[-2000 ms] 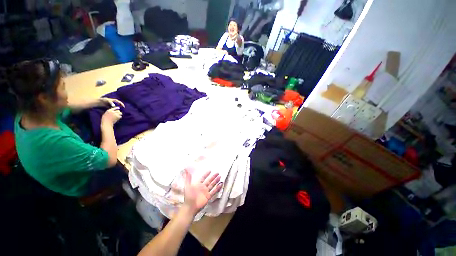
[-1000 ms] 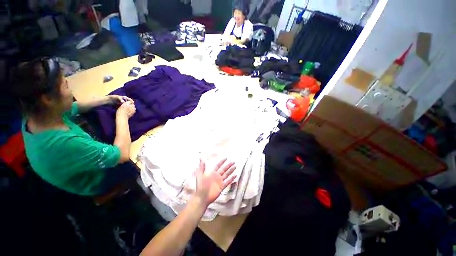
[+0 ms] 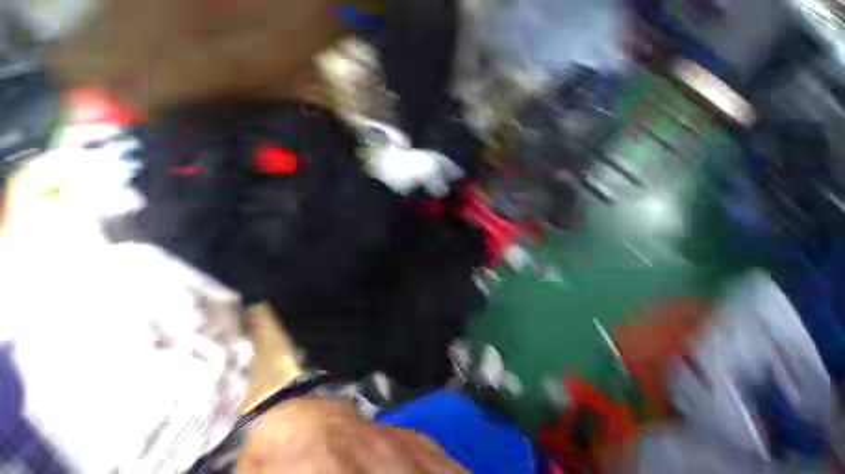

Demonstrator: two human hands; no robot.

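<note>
The frame is strongly blurred. A hand, apparently my left hand (image 3: 338, 444), shows at the bottom edge, cut off by it. Its fingers are too blurred to tell open from closed, and nothing can be made out in it. The white garment stack (image 3: 102, 343) lies to the left, with a bare tan table corner (image 3: 269, 356) beside it. The black garment pile (image 3: 324, 241) is beyond and to the right of that corner, with a small red patch on it. My right hand is not in view.
A blue thing (image 3: 459, 430) is right of the hand. Green floor (image 3: 574, 287) shows at the right. An orange crate (image 3: 602, 417) holds white and blue pieces (image 3: 755, 370) at the lower right. A red thing (image 3: 491, 222) stands beside the black pile, and a brown carton (image 3: 195, 51) at the top.
The view has swung right and down, and the people have left it. The visible hand, earlier open palm-up over the white stack, is now low at the bottom edge.
</note>
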